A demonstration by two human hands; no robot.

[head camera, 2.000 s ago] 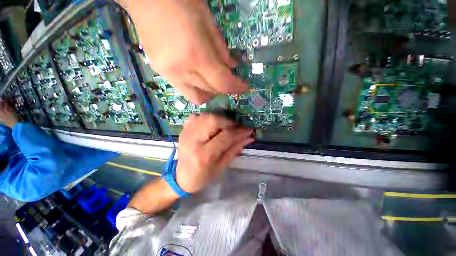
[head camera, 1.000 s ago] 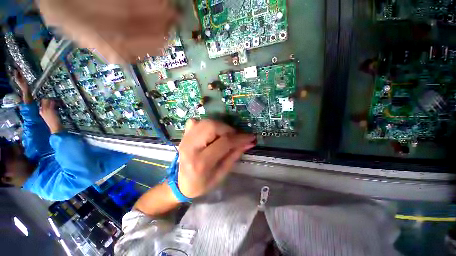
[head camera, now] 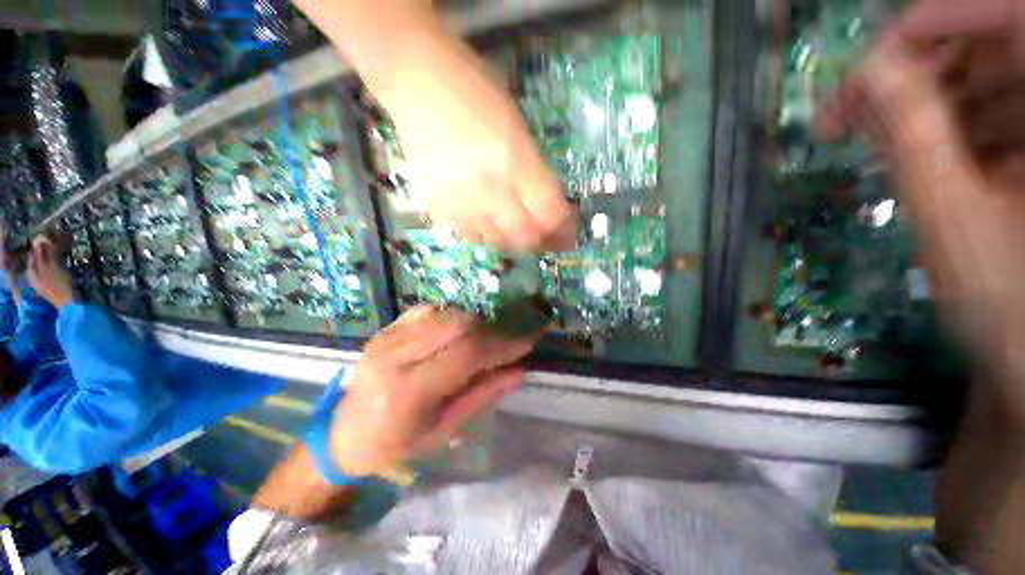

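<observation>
My left hand (head camera: 422, 376), with a blue wrist strap, is low at the near edge of a green circuit board (head camera: 624, 281). Its fingers are curled around small dark parts (head camera: 524, 315), blurred and mostly hidden. Another bare hand (head camera: 511, 208) comes in from the top edge, its fingers low over the board's upper left corner; its fingertips' grip is hidden. A large blurred forearm and hand (head camera: 927, 146) are at the right edge over the neighbouring carrier. Whether this is my right hand cannot be told, nor whether it holds anything.
More boards lie in dark-framed carriers (head camera: 725, 225) to the left and right. A pale conveyor rail (head camera: 629, 402) runs along the near side. A person in a blue smock (head camera: 96, 376) works at the left. A thin blue cord (head camera: 301, 202) crosses the view.
The hand from the top has come back down over the board from the upper left. A blurred arm has come into view at the right. My left hand stays low by the board.
</observation>
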